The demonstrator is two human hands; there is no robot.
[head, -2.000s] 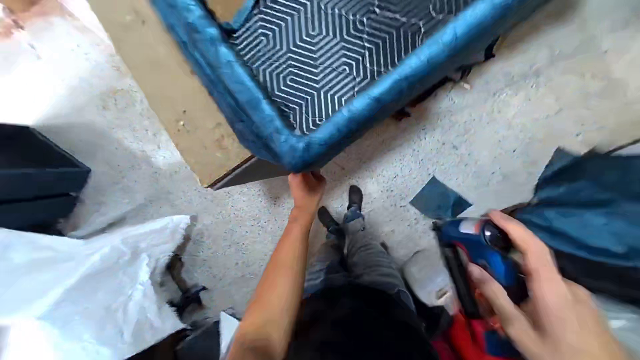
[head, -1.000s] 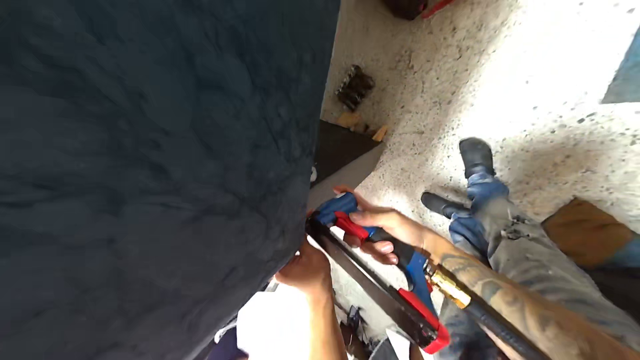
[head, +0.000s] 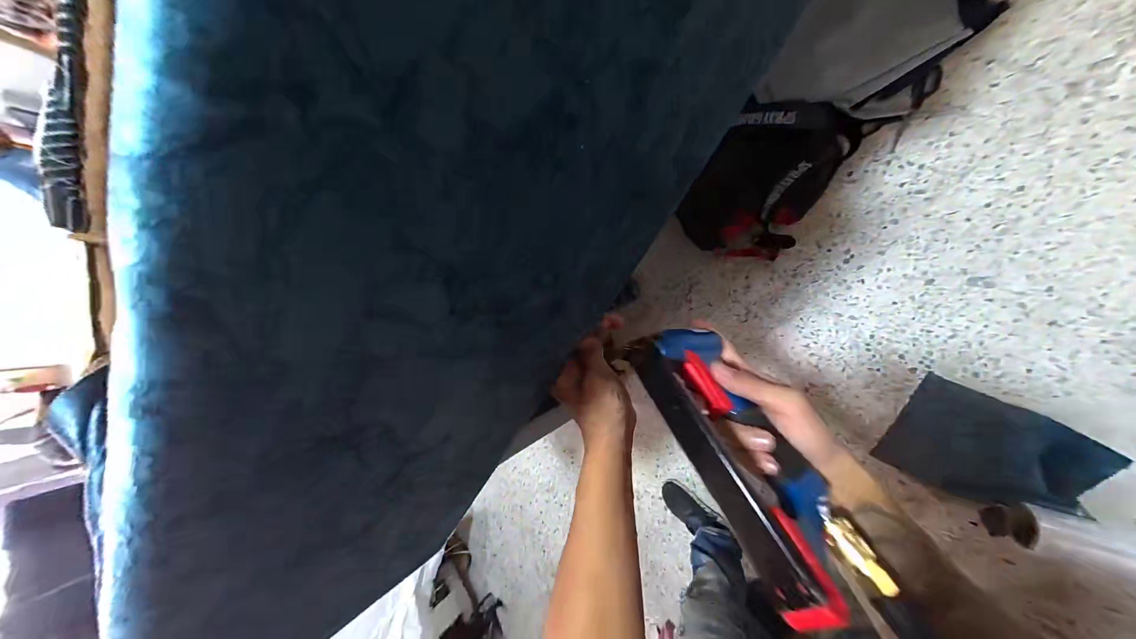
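A large piece covered in dark blue upholstery fabric (head: pixel 382 266) fills the left and middle of the head view. At its lower right edge, my left hand (head: pixel 596 386) has its fingers curled at the fabric; whether they pinch it is hard to see. My right hand (head: pixel 763 399) grips a blue, black and red pneumatic staple gun (head: pixel 710 444), its nose close to my left fingertips. A brass air fitting (head: pixel 859 555) joins the tool's handle. The nose's contact with the edge cannot be made out.
On the speckled floor (head: pixel 994 231) at right lies a dark blue fabric scrap (head: pixel 994 444). A black bag with red parts (head: pixel 772 177) lies beyond the edge. White sheeting (head: pixel 390 603) is at lower left, and my shoe (head: pixel 690 506) is below the tool.
Two seconds ago my left hand was under the frame's corner and the staple gun was off to the right; now it is beside my left hand. The view has swung strongly.
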